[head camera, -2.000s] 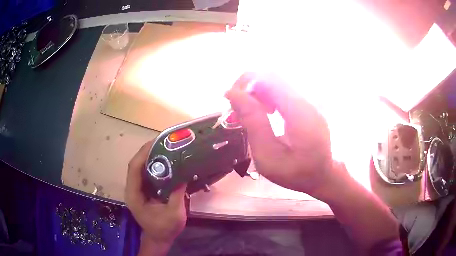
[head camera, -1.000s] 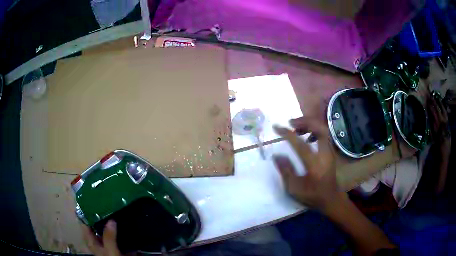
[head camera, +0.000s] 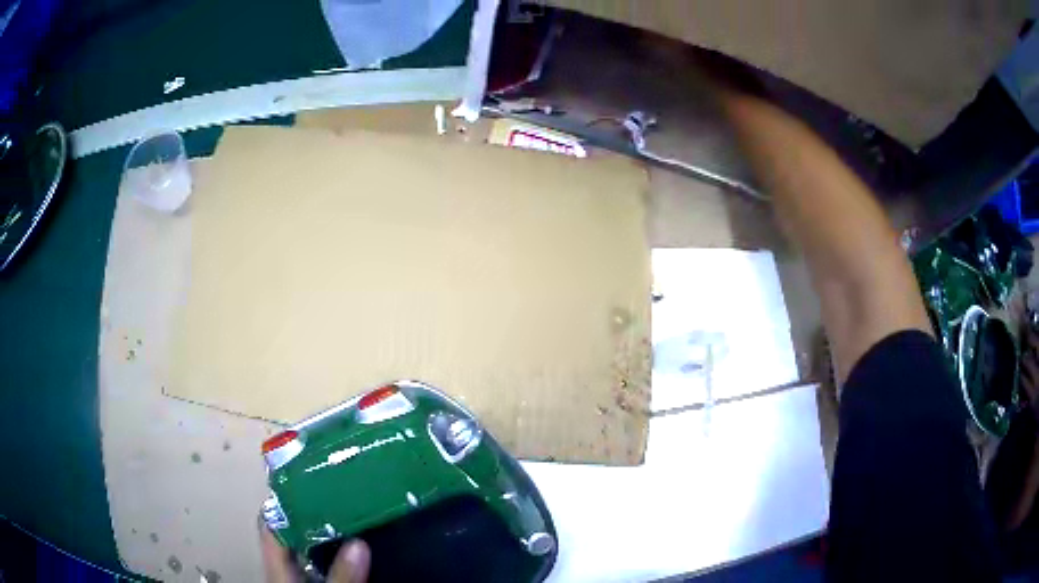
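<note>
A glossy green car body shell (head camera: 365, 473) is at the bottom centre, tilted, with two red-orange tail lights in chrome rims on its left end and its dark hollow facing me. My left hand (head camera: 330, 564) holds it from below left; only a thumb and part of the fingers show, cut off by the bottom edge. My right arm reaches up the right side into the dark area below the upright cardboard shield; that hand is not visible. White paper sheets (head camera: 729, 501) lie right of the shell, with a blurred, thin pale object (head camera: 697, 362) on them.
A brown cardboard pad (head camera: 422, 273) lies behind the shell. A clear plastic cup (head camera: 160, 177) stands at its far left corner. A red-and-white packet (head camera: 541, 141) is behind it. The cardboard shield (head camera: 843, 57) is at top right. Other green shells (head camera: 989, 370) are at far right and left.
My right hand has gone from over the paper up and out of sight under the shield. The view has shifted, and the shell appears further right, still in my left hand. The earlier glare is gone.
</note>
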